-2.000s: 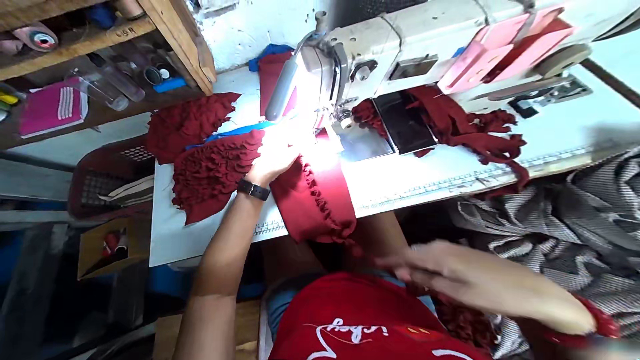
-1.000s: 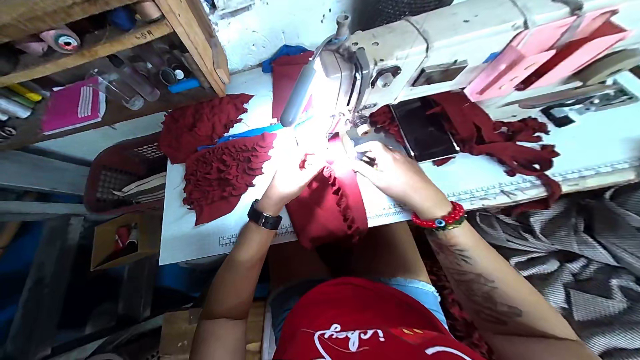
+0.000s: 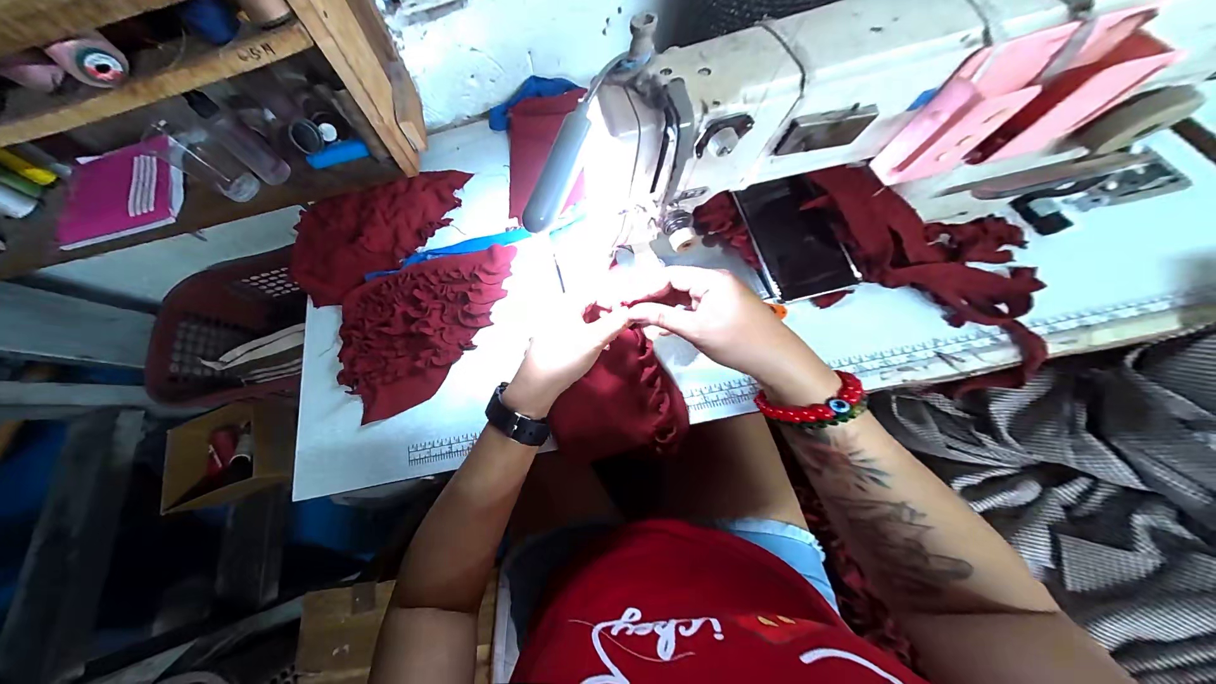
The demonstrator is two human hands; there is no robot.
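Observation:
Under the bright lamp by the needle area of the sewing machine (image 3: 655, 142), my left hand (image 3: 565, 347) and my right hand (image 3: 708, 318) meet with fingertips close together. Both pinch a bit of dark red fabric between them. Below them a red fabric panel (image 3: 608, 404) with a ruffled strip hangs over the table's front edge. Glare hides the needle and presser foot. Two ruffled red pieces, one farther back (image 3: 366, 233) and one nearer (image 3: 413, 332), lie left of my left hand, with a blue strip (image 3: 475, 249) between them.
A dark flat case (image 3: 798, 237) and red fabric strips (image 3: 912, 247) lie on the right of the table. A pink holder (image 3: 1016, 95) hangs on the machine. A wooden shelf (image 3: 266, 57), a red plastic basket (image 3: 180, 332) and a cardboard box (image 3: 204, 456) stand left. Striped cloth (image 3: 1092, 494) is at right.
My right hand was off to the right, in front of the table, two seconds ago; it has come up beside my left hand at the machine. Both hands now sit slightly nearer the front edge.

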